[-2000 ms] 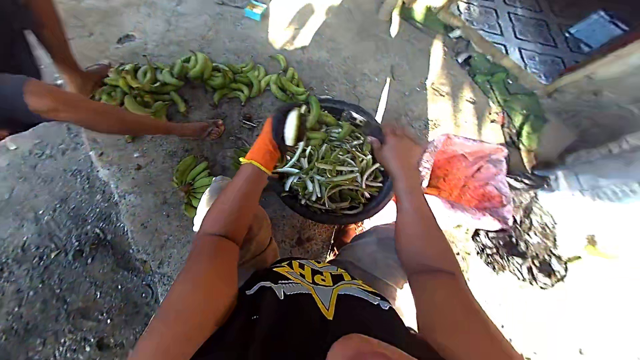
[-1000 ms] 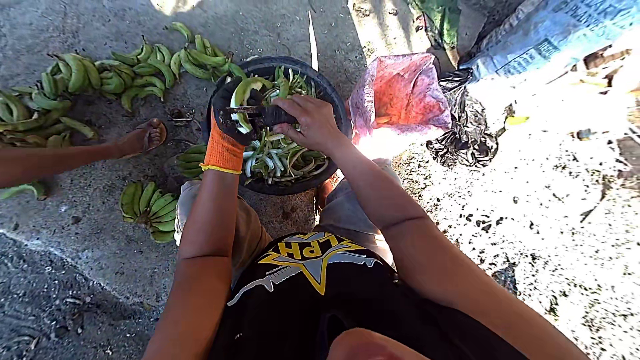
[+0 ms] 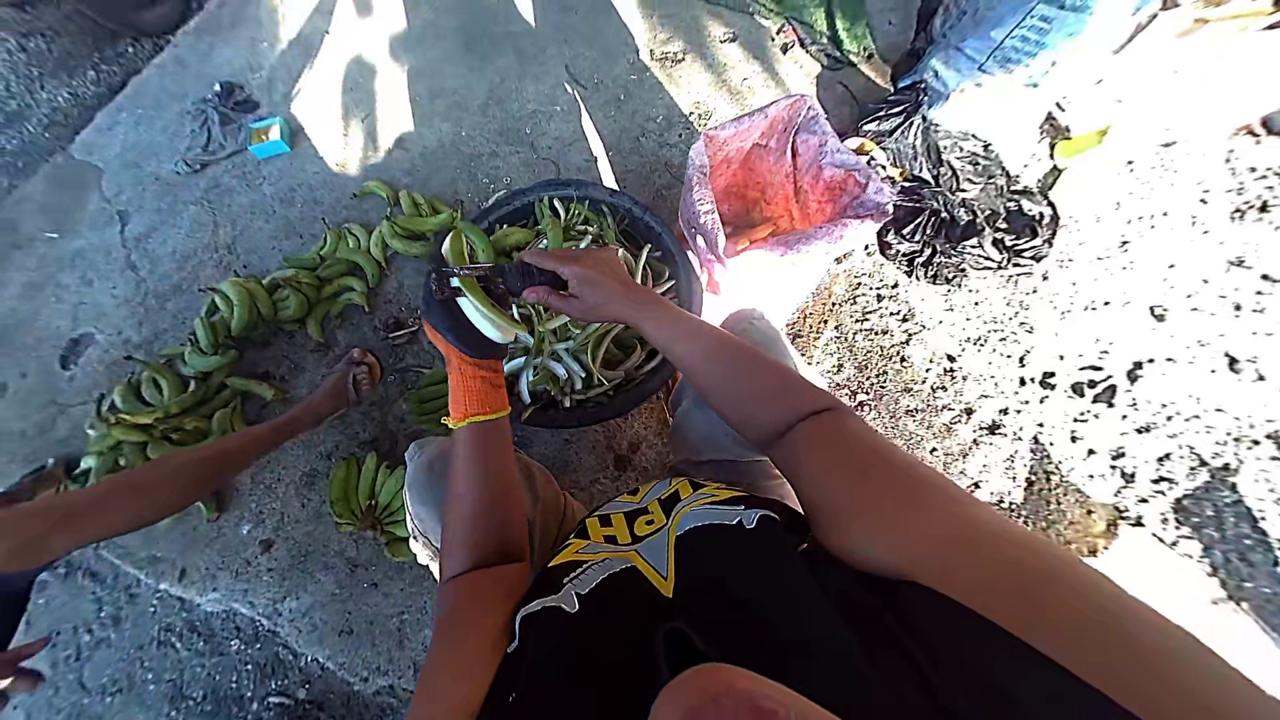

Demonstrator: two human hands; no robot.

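Observation:
My left hand (image 3: 468,335), in an orange and black work glove, holds a green banana (image 3: 486,308) whose skin is partly off, with pale flesh showing. My bare right hand (image 3: 590,284) grips the dark handle of a peeler (image 3: 515,279), and its blade end lies across the banana. Both hands are over the left part of a black round tub (image 3: 683,262). Long green and white strips of banana peel (image 3: 590,350) fill the tub, with a few green pieces near its upper left. The banana's underside is hidden in the glove.
A long row of green banana bunches (image 3: 240,305) curves across the concrete at left, beside another person's sandalled foot (image 3: 352,380). One bunch (image 3: 370,498) lies near my knee. At right are a pink sack (image 3: 790,180) and a black plastic bag (image 3: 960,215). A small blue box (image 3: 268,138) lies upper left.
Two seconds ago my hands were apart at the tub's two sides; now the right one holds the peeler against the banana in the left. The view has shifted.

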